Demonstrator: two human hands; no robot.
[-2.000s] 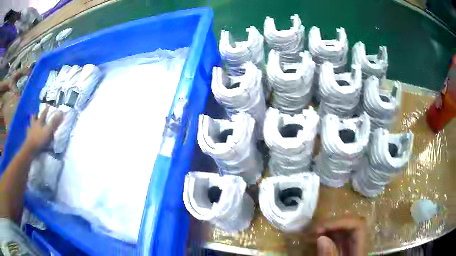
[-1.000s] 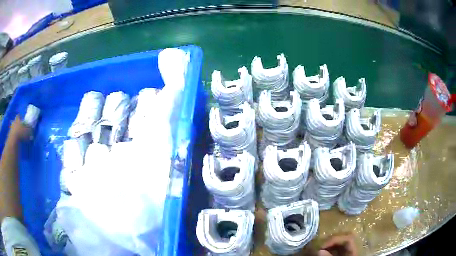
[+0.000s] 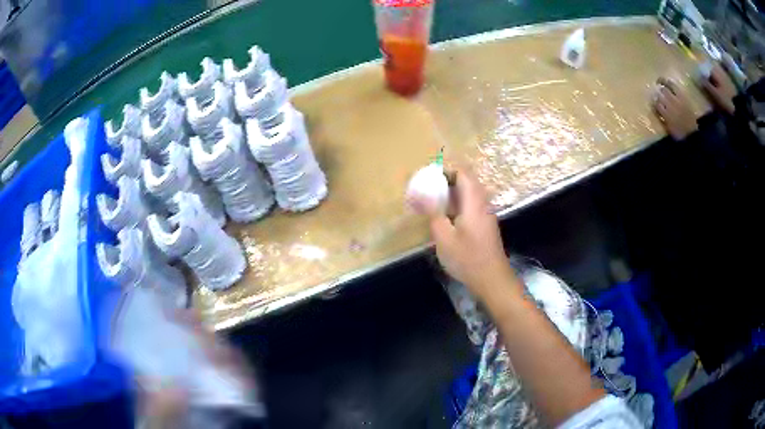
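My right hand [image 3: 474,239] grips a small white glue bottle [image 3: 428,186] above the bench, its green tip pointing up. My left hand [image 3: 197,377] is low at the left, badly blurred, and holds a pale grey-white piece [image 3: 155,327]; its shape is smeared and it overlaps the nearest standing parts. Several ribbed grey-white hollow bodies [image 3: 289,159] stand in rows on the bench, their pronged ends up. More pale bodies [image 3: 40,219] lie in the large blue tray [image 3: 88,251] at the left, beside a white liner.
A cup of orange-red drink [image 3: 404,59] stands at the back of the tan bench [image 3: 352,142]. Another white bottle [image 3: 574,49] stands farther right, near a neighbour's hands [image 3: 678,107]. A green belt [image 3: 327,33] runs behind. Below the bench, a blue tub [image 3: 642,335] holds grey-white rings and string.
The view has swung right, so tray and rows now sit farther left. My right hand now grips the glue bottle upright. My left hand has left the tray with a pale piece.
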